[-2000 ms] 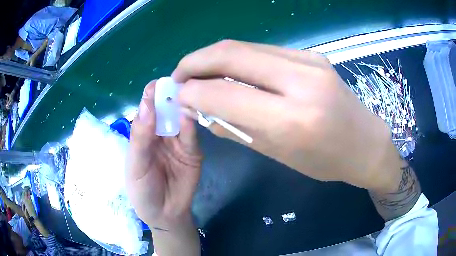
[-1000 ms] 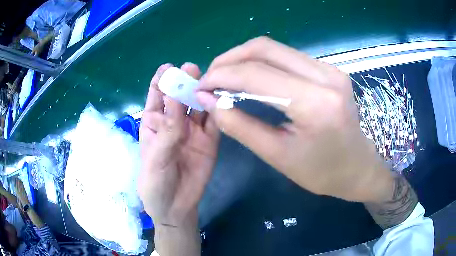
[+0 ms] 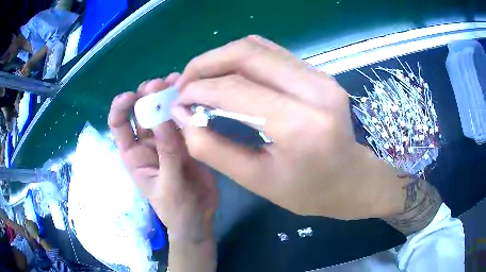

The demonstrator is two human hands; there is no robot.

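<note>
A white, rounded oblong plastic housing [image 3: 152, 109] with a small dark hole in its face is held between both hands. My left hand [image 3: 168, 159] is palm up and supports it with the thumb and fingers. My right hand [image 3: 282, 127] pinches its right end with thumb and forefinger. A white wired lead [image 3: 234, 116] with a small white head lies under the right fingers, its stick pointing towards the palm. The right fingers hide the housing's right end, so I cannot tell whether the lead touches the housing.
A tangled pile of leads [image 3: 397, 114] lies on the right of the dark bench, with a clear plastic box [image 3: 469, 90] beyond it. Two tiny shiny parts [image 3: 304, 232] lie near the front. A bulky clear bag [image 3: 104, 207] is at left. Other people sit beyond the green belt [image 3: 176, 37].
Both hands and the housing have moved left and slightly down since a second ago. The left fingers are more spread. The housing now tilts the other way, its right end higher.
</note>
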